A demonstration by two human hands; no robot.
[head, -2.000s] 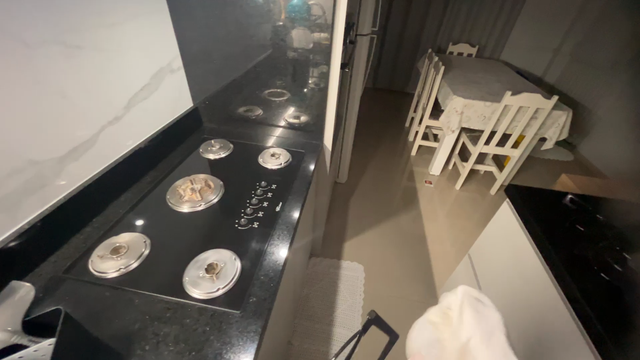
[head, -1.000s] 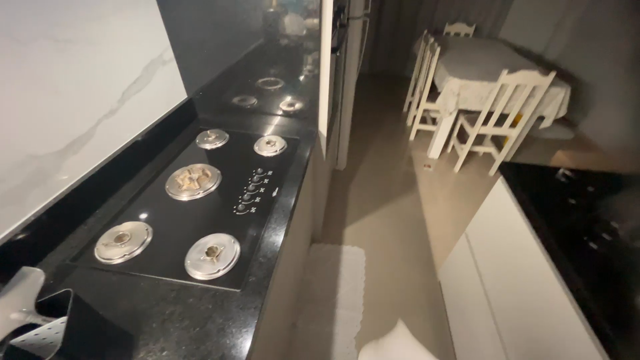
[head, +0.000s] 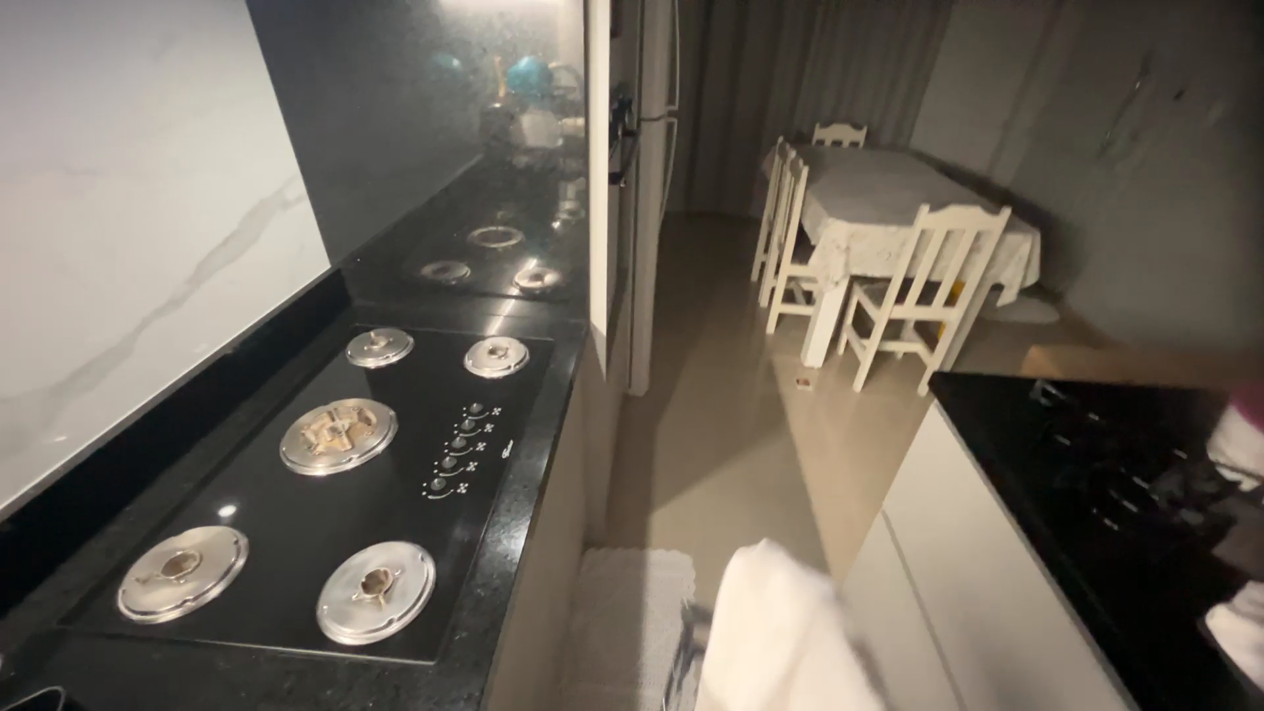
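Neither of my hands shows in the head view. A white cloth (head: 780,632), soft and slightly blurred, rises at the bottom edge, right of the middle; what holds or supports it is hidden. Beside its left side is a dark, blurred frame-like thing (head: 686,652) that I cannot identify. On the left, a black glass gas cooktop (head: 267,533) is set in a dark stone counter. Its several round metal burner bases stand without grates or caps, and the large middle one (head: 339,435) looks brownish. A row of control knobs (head: 458,444) runs along the cooktop's right side.
A dark counter (head: 1047,474) over white cabinets (head: 918,583) bounds the right, with dark pieces and white items on top. Between the counters lies a white mat (head: 632,592). Beyond are a refrigerator (head: 657,197), a cloth-covered table (head: 879,197) and several white chairs (head: 923,286).
The white cloth at the bottom has dropped lower, then risen back into view. The black and white container at the lower left has mostly left the frame as the view shifted.
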